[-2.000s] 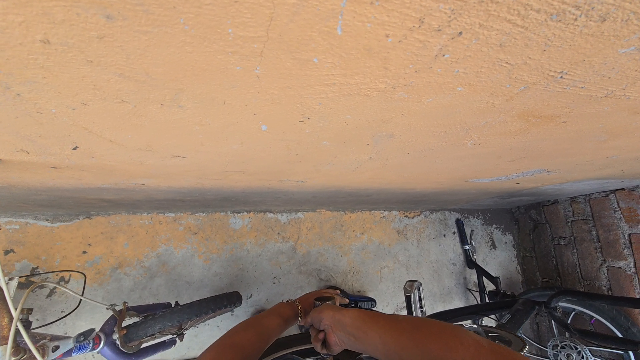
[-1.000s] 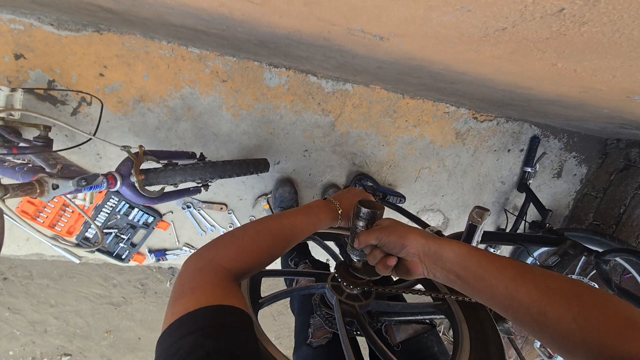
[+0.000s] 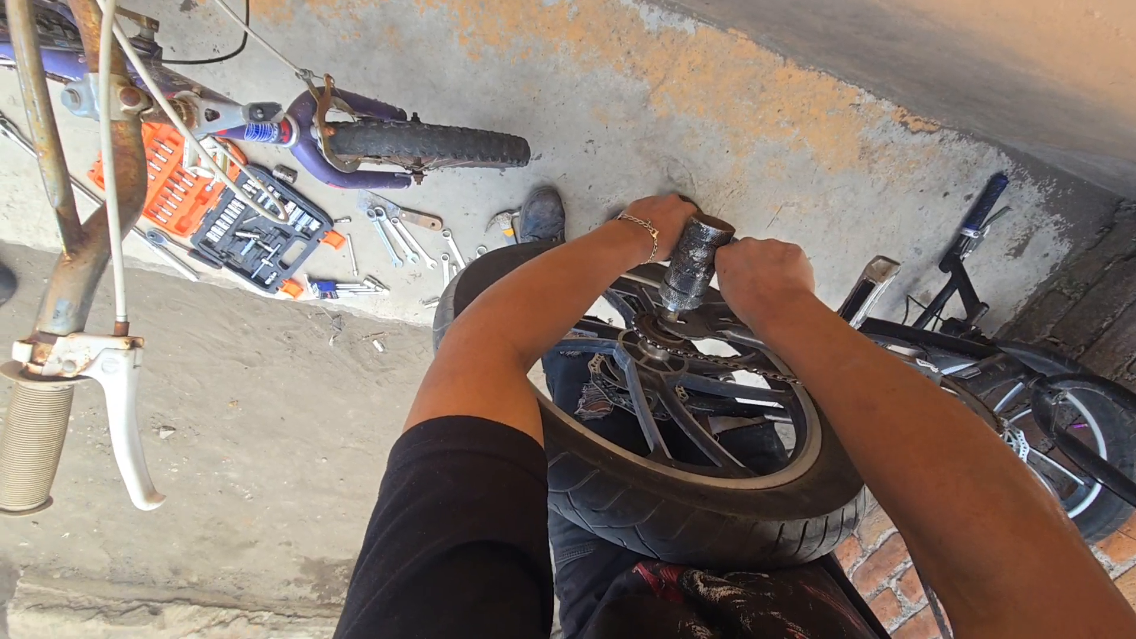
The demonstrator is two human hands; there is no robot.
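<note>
A dark, scuffed cylindrical metal tool (image 3: 697, 262) stands tilted over the sprocket (image 3: 661, 337) at the hub of a spoked wheel with a black tire (image 3: 701, 524). My left hand (image 3: 666, 224), with a chain bracelet at its wrist, is closed at the tool's upper left side. Against its right side is my right hand (image 3: 765, 277), also in a fist; the fingers of both are partly hidden. A flat dark metal piece and a length of chain (image 3: 741, 366) reach right from the sprocket, below my right hand. The wheel lies tilted over a person's legs.
On the left stands a purple bicycle (image 3: 328, 142) with a rusty handlebar (image 3: 80, 266). Behind it lie an orange and black socket set (image 3: 257, 226) and several wrenches (image 3: 399, 240) on concrete. A black bicycle (image 3: 985, 355) is at the right, beside a brick wall. A dark shoe (image 3: 541, 215) is behind the wheel.
The view has tilted down from the wall. Both hands stay close together at the hub. My right hand was over the cylindrical tool one second ago and is now beside it.
</note>
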